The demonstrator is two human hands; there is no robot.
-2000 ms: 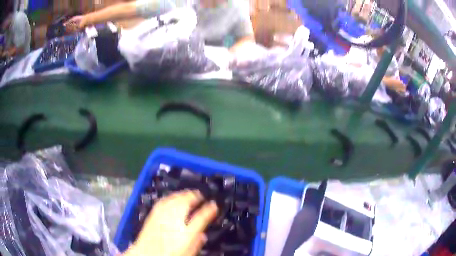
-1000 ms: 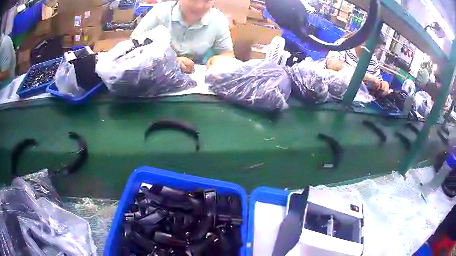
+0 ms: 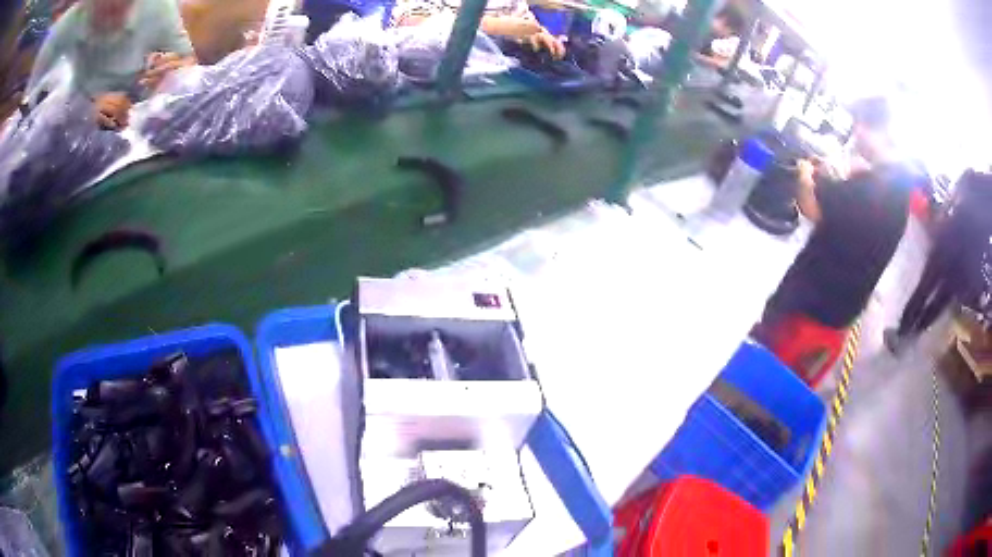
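Observation:
A deep blue bin (image 3: 261,419) at the lower left holds a heap of glossy black plastic pieces (image 3: 174,462). Right of it, a white screw feeder (image 3: 446,403) with an open top stands in a shallower blue tray with white lining (image 3: 310,435). A black curved cord or cable (image 3: 419,492) crosses the front of the feeder at the bottom edge; what it joins is cut off. Neither of my hands is in the picture.
Black headbands (image 3: 435,180) lie spaced on the green belt (image 3: 326,201). Blue crates (image 3: 751,419) and a red stool (image 3: 707,522) stand at the right. A blue-capped cylinder (image 3: 740,180) stands farther along the bench. A person in dark clothes (image 3: 843,245) works beyond it. Plastic bags (image 3: 228,98) lie across the belt.
The view has swung to the right, so the bin and feeder sit farther left. My hand, in the bin two seconds ago, is out of the picture. The cable has come into view.

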